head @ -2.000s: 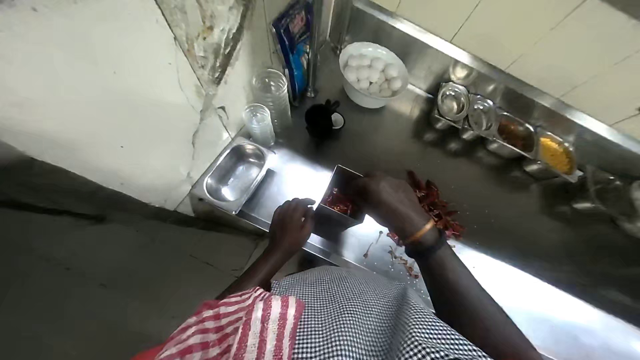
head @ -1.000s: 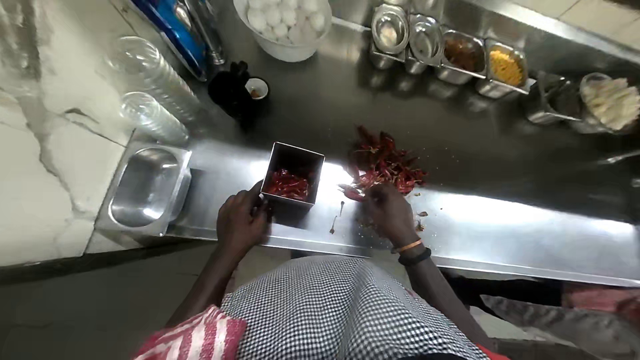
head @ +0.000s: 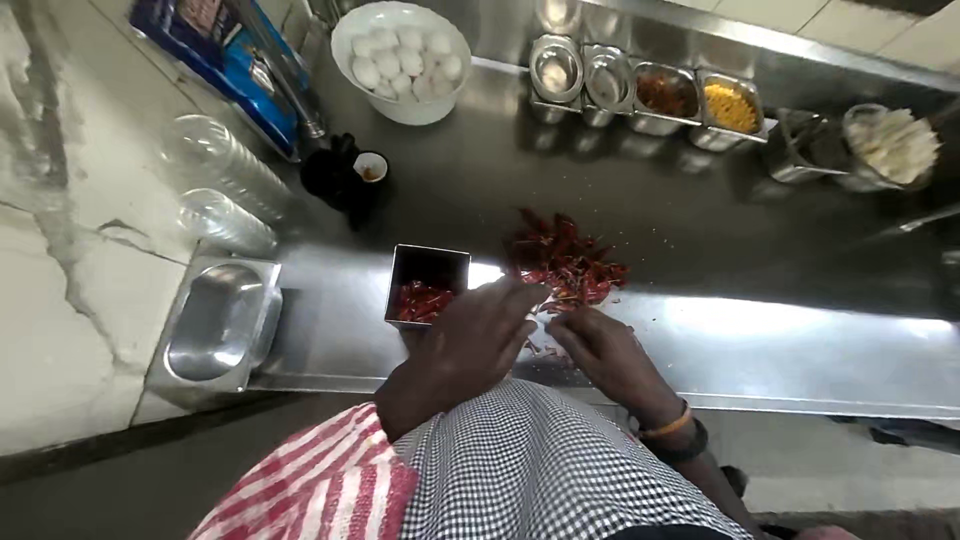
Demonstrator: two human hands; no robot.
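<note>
On the steel counter stands a square metal container (head: 427, 283) with dried red chilies (head: 422, 301) inside. A loose pile of dried red chilies (head: 566, 262) lies to its right, with stem bits (head: 544, 350) scattered at the near side. My left hand (head: 472, 337) is over the counter between container and pile, fingers stretched toward the pile's near edge. Close beside it, my right hand (head: 611, 358) has its fingers bent together at that same edge, near a chili. Whether either hand pinches something is too blurred to tell.
An empty steel pan (head: 214, 322) sits at the left. Behind are plastic cups (head: 225, 221), a black object (head: 330, 176) beside a small white cup (head: 371, 166), and a white bowl of eggs (head: 405, 64). Small steel containers (head: 664, 94) line the back; a bowl of white shreds (head: 892, 146) stands right.
My left hand has left the side of the metal container and moved right to the chili pile. My right hand, inside or over the container two seconds ago, is now at the pile.
</note>
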